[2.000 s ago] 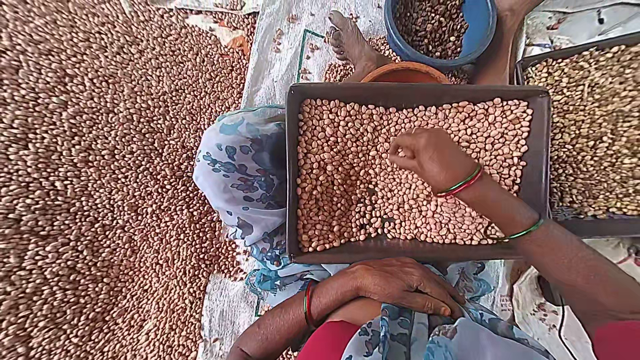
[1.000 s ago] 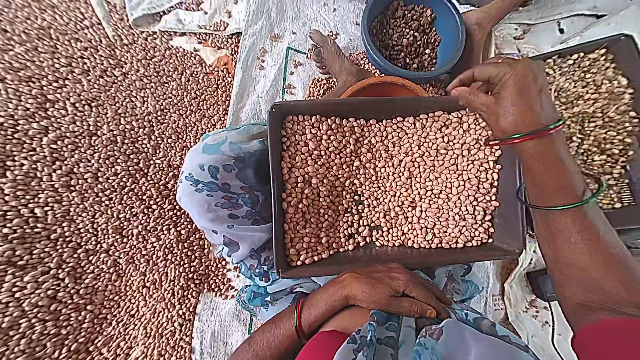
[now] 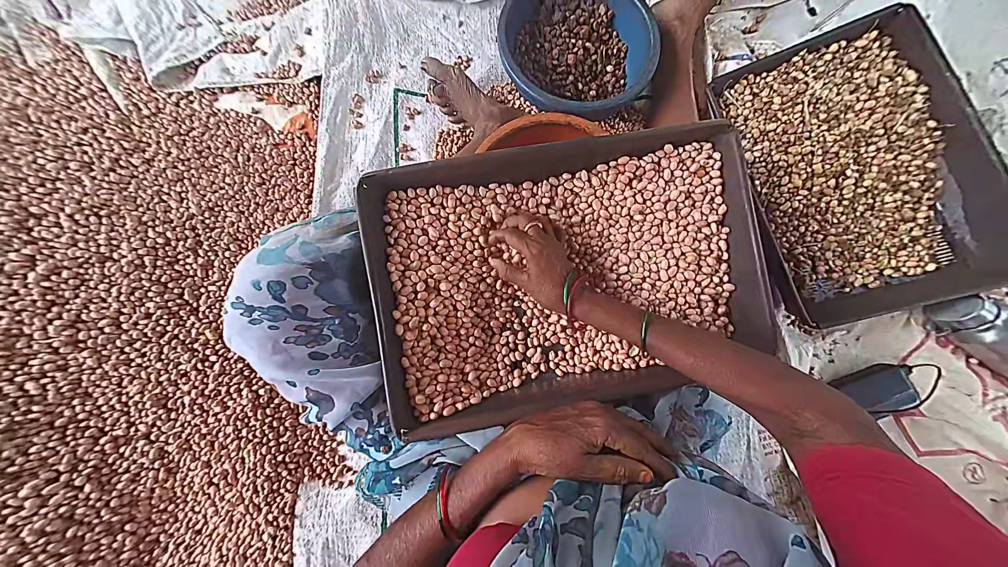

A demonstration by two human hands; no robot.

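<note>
A dark rectangular tray [image 3: 567, 394] rests tilted on my lap, spread with pinkish-brown nuts or seeds [image 3: 646, 228]. My right hand [image 3: 531, 256] reaches in from the right, its curled fingers down among the nuts left of the middle; whether it pinches one cannot be seen. Below the tray's near edge, my left hand [image 3: 587, 445] lies on the patterned cloth of my lap with fingers loosely together, and nothing shows in it. Red and green bangles circle both wrists.
A large heap of the same nuts [image 3: 142, 315] covers the left. Beyond the tray are an orange bowl [image 3: 539, 130] and a blue basin [image 3: 647, 55] of darker pieces. At right stand a second dark tray [image 3: 882, 303] of paler pieces and a black device [image 3: 874, 387] with a cord.
My right hand was over the tray's far right corner a second ago; now it is down in the nuts left of the middle. My left hand stays on my lap.
</note>
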